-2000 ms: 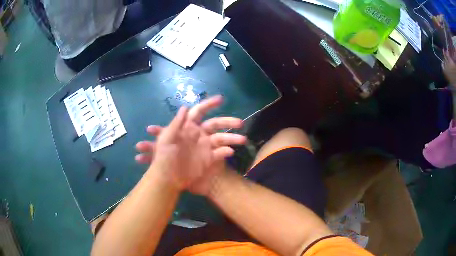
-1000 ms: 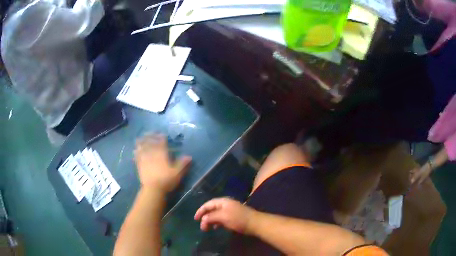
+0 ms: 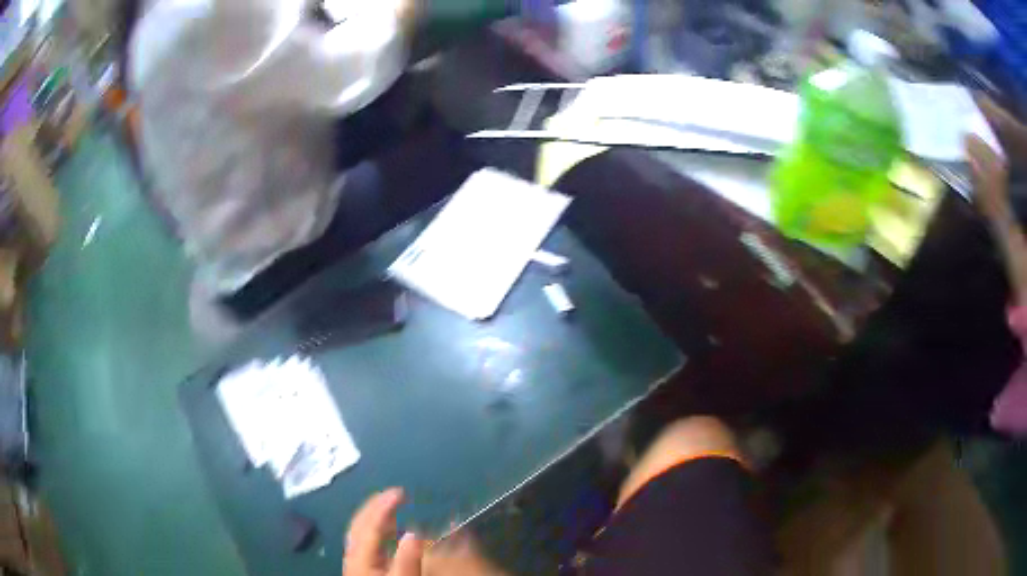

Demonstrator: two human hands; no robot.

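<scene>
A hand, apparently my left hand point(image 3: 385, 542), shows at the bottom edge, cut off, with fingers apart and nothing seen in them. A blurred bit of skin beside it, apparently my right hand point(image 3: 464, 556), is mostly cut off; its grip cannot be told. Fanned white label strips point(image 3: 289, 425) lie on the left of the dark-green table point(image 3: 451, 433). A wider white label stack point(image 3: 482, 242) lies at the back, with two small white-and-dark pieces point(image 3: 557, 297) beside it. A flat black rectangle point(image 3: 358, 313), perhaps a smartphone, is between the papers.
A small dark scrap point(image 3: 300, 531) lies near the table's left edge. The brown bench point(image 3: 687, 253) holds a green bottle point(image 3: 839, 158), long white sheets point(image 3: 687, 110) and a thin metal frame point(image 3: 524, 110). A person in grey point(image 3: 242, 146) sits behind; another's arm shows at right.
The view has tilted up, so the table and bench sit lower and further right. My hands have moved off the tabletop middle to the bottom edge, mostly out of view.
</scene>
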